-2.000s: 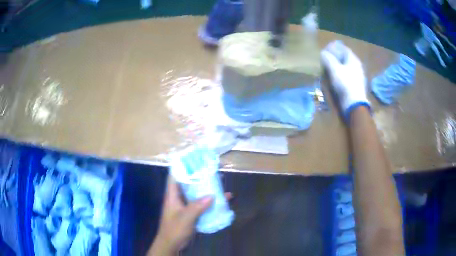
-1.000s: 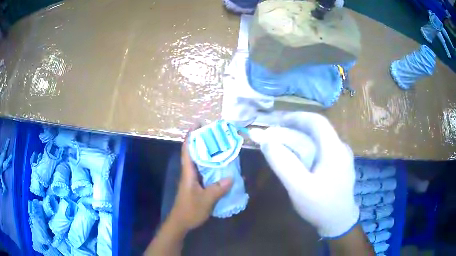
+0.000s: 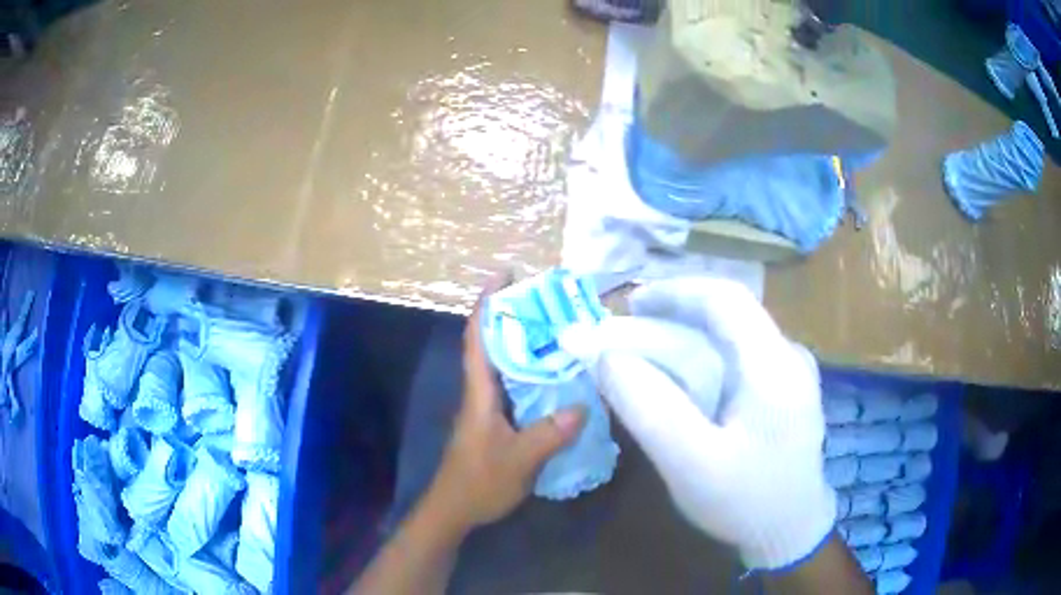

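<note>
My left hand [image 3: 495, 447], bare, holds a light-blue hollow body part [image 3: 564, 436] upright in front of the worktop edge, its open end up with inner ribs showing. My right hand [image 3: 727, 430], in a white glove with a blue cuff, is closed around a small white applicator bottle [image 3: 695, 355], mostly hidden by the glove. The bottle's tip is at the opening of the part. Behind them, the cream press fixture [image 3: 762, 99] has another light-blue part [image 3: 739, 192] between its upper and lower blocks.
The brown worktop [image 3: 256, 151] has a white cloth [image 3: 599, 203] by the fixture and a light-blue part [image 3: 995, 171] at right. A blue tote [image 3: 300, 407] of jumbled parts is below left; another tote [image 3: 945, 453] with rows of parts is below right.
My gloved hand has come from beside the fixture, now with the white bottle, to the part's open end. Its tip has since moved in over the opening. The view has shifted downward.
</note>
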